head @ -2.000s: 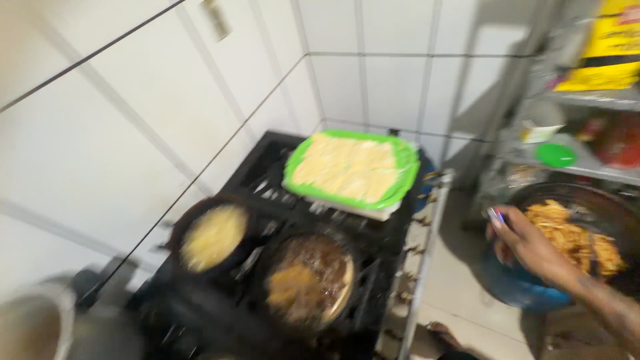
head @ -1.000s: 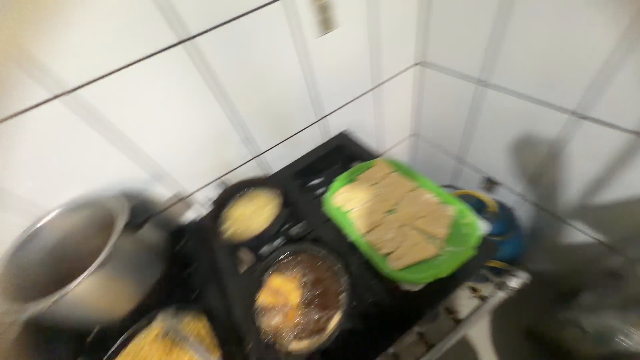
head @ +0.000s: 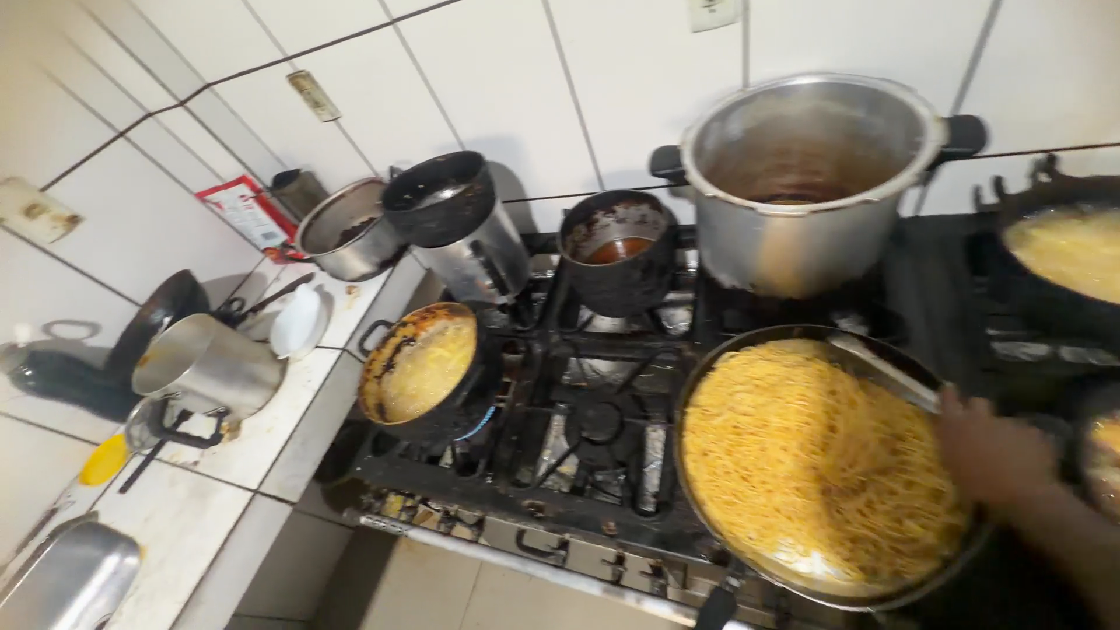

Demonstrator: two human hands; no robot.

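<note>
My right hand [head: 993,446] is closed around the end of metal tongs [head: 888,372], which rest over the right side of a wide pan of spaghetti [head: 814,455]. The hand is somewhat blurred. The pan sits on the black gas stove [head: 599,420], its handle pointing toward the front edge. Behind it stands a large aluminium pot [head: 796,236] with black handles. A pan with bubbling yellow contents [head: 429,367] stands over a blue flame at the left of the stove. My left hand is out of view.
A small blackened pot [head: 617,262] and a tall metal pot [head: 472,236] stand at the stove's back. On the tiled counter at left are an aluminium pot [head: 210,363], a saucepan [head: 350,236] and a white bowl [head: 299,322]. A steel sink [head: 74,577] lies nearer.
The view has swung far left along the stove. My right hand, over a pan of food by the shelves two seconds ago, is now at the spaghetti pan.
</note>
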